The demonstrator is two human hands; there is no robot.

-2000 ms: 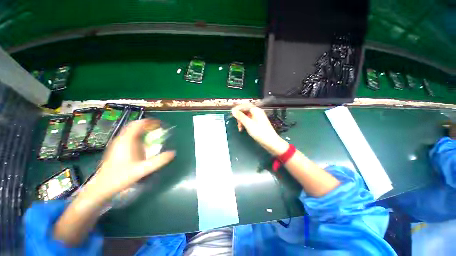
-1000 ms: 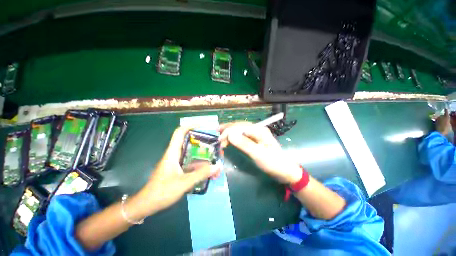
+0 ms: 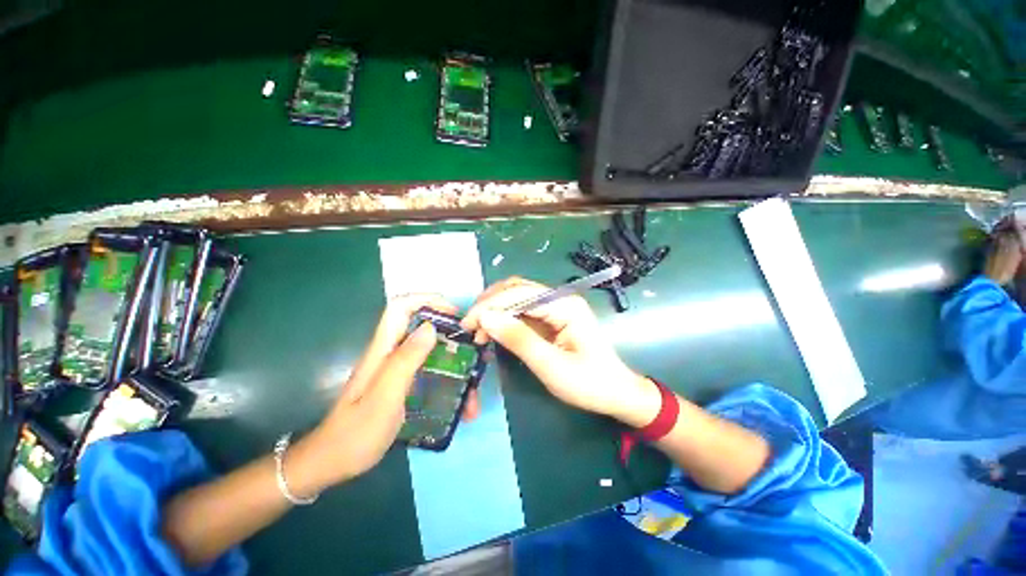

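Observation:
A half-assembled phone unit [image 3: 441, 388] with a black frame and green board is held tilted above a pale blue-white work strip [image 3: 467, 495]. My left hand [image 3: 377, 394] holds it by its sides, thumb near its top end. My right hand [image 3: 559, 347] is at the unit's upper right corner and holds a slim pale hand tool [image 3: 568, 290], its shaft pointing up and right. My right fingertips hide the tool's lower end. A dark strip lies at the unit's top end; whether it is a separate part I cannot tell. Small black plastic parts [image 3: 621, 253] lie in a loose pile right of the strip.
A black parts tray [image 3: 653, 107] straddles the belt edge. Several phone units [image 3: 107, 309] stand grouped at bench left. More units [image 3: 462, 99] lie on the green belt. A second plain strip [image 3: 804, 309] lies at right. Another person's hand [image 3: 1004, 253] shows at the far right.
Two seconds ago my left hand was blurred beside the left group; now it holds the unit over the strip. Since one second ago its thumb has moved up to the unit's top end.

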